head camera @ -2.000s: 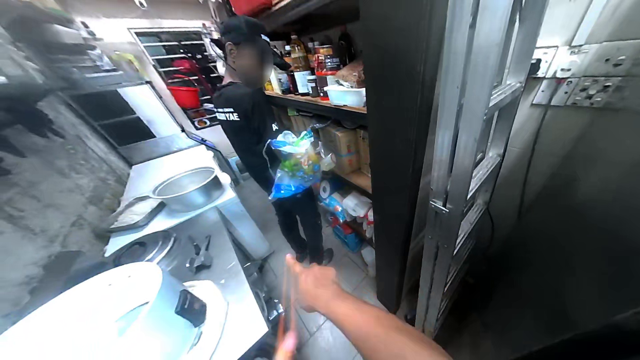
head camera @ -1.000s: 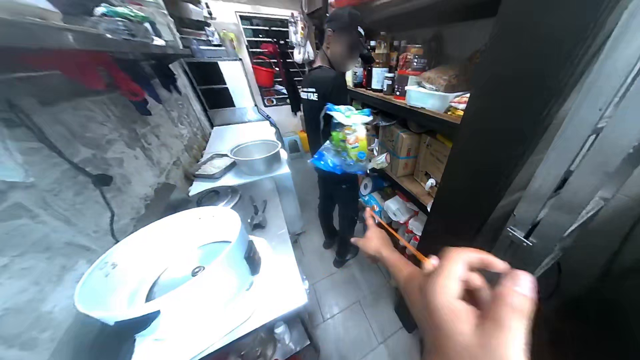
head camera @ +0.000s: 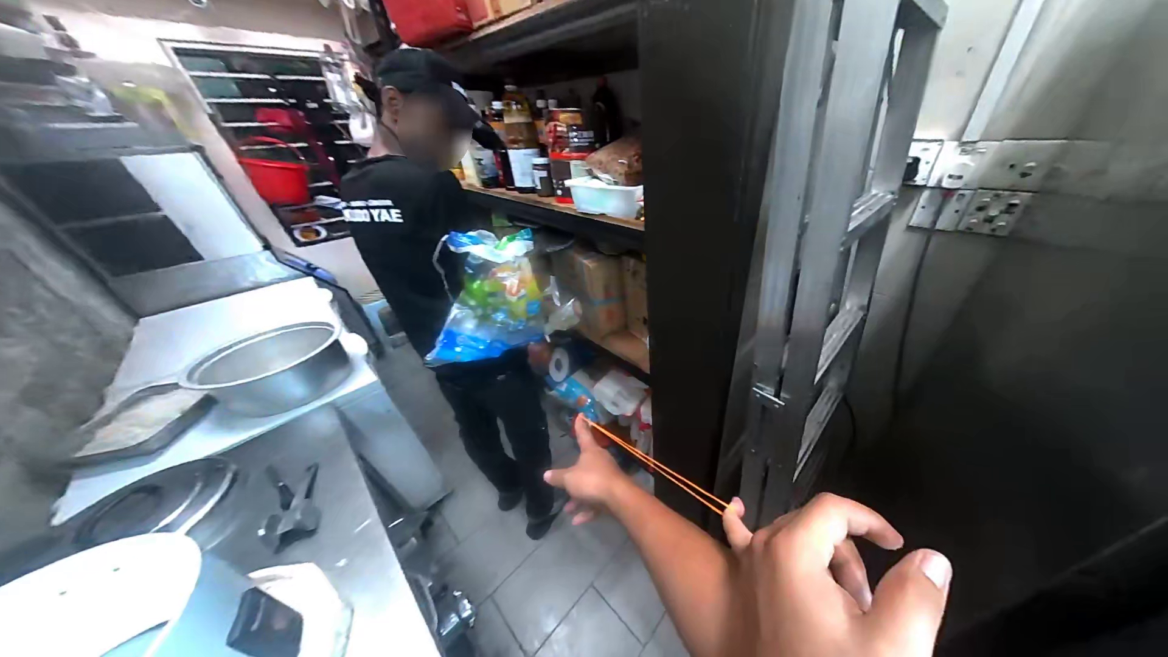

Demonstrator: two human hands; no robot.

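Note:
A thin orange band, likely rubber [head camera: 662,468], is stretched between my two hands. My right hand [head camera: 591,474] reaches out farther away, one end of the band hooked at a raised fingertip. My left hand [head camera: 839,575] is closer to the camera, over the right forearm. Its small finger catches the other end, while thumb and other fingers are bent and apart. Beyond them a person in black clothes and a cap [head camera: 401,219] stands by the shelves. A clear and blue plastic bag with colourful contents [head camera: 493,301] hangs in front of that person's torso.
On the left, a steel counter [head camera: 338,474] bears a large metal pot [head camera: 269,365], a dark metal tool [head camera: 290,511] and a white round container [head camera: 100,584]. Shelves with bottles [head camera: 520,137] and cartons [head camera: 593,283] stand ahead; an aluminium ladder [head camera: 812,274] leans at the right.
My left hand, mostly below the view two seconds ago, now shows fully at the lower right. The band appears more stretched than then. The view swung between frames.

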